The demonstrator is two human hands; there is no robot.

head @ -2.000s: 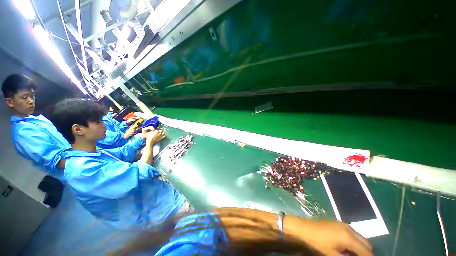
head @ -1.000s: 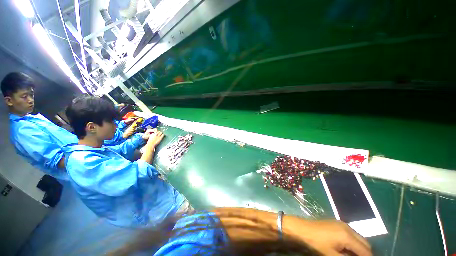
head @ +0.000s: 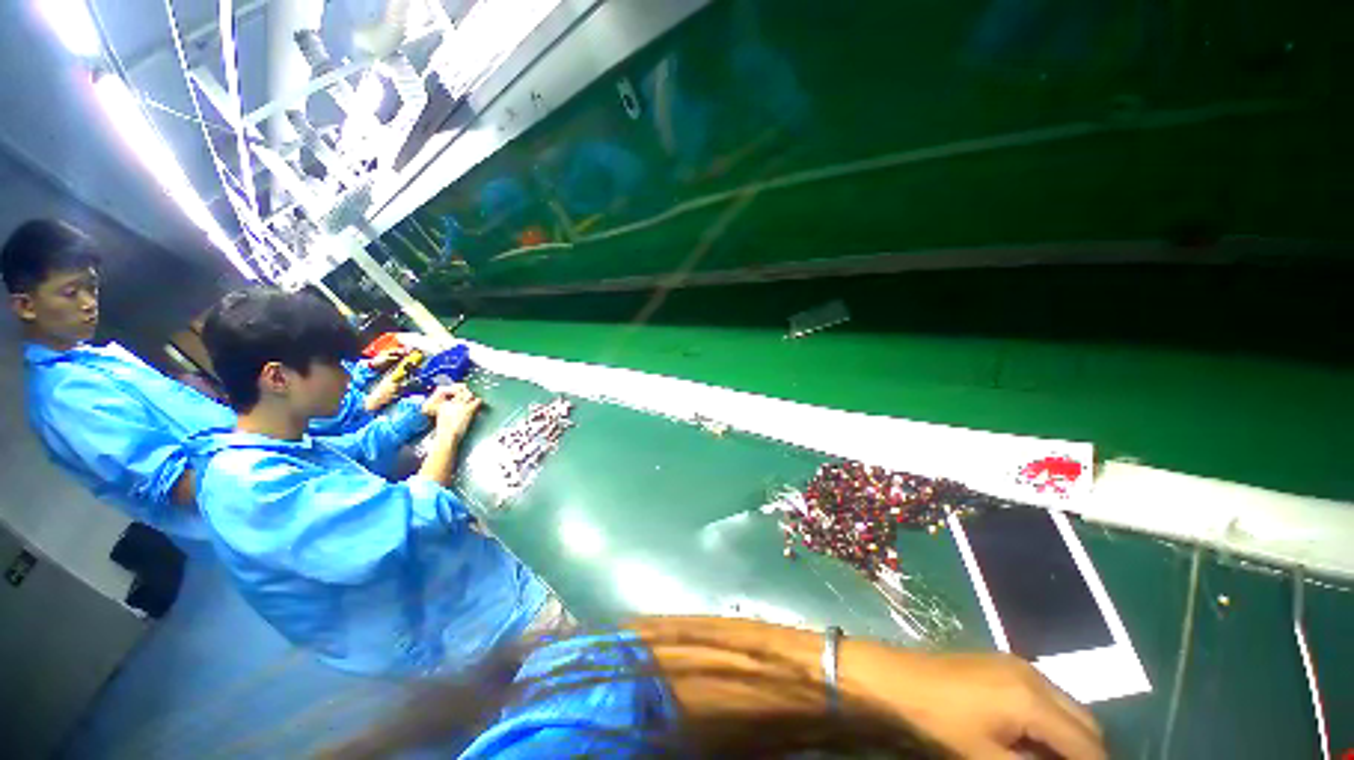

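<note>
My left hand [head: 1025,710] is at the bottom right, back of the hand up, with a band at the wrist and a blue sleeve. Its fingers bend down and are cut off by the bottom edge, so any held thing is hidden. My right hand is out of the picture. A flat black panel with white ends [head: 1035,579] lies on the bench just beyond my left hand. A loose heap of tiny dark red parts with thin silvery wires [head: 866,517] lies left of the panel.
A white edge strip [head: 832,431] with a red patch [head: 1051,474] runs between bench and green belt [head: 950,371]. A small pale piece [head: 817,319] is on the belt. A neighbour in blue [head: 334,520] works left, beside a paler heap [head: 530,446]. Another person [head: 104,416] is behind.
The small pale piece on the belt has moved right. The nearer neighbour's head has tipped down and shifted right. My left hand has barely moved.
</note>
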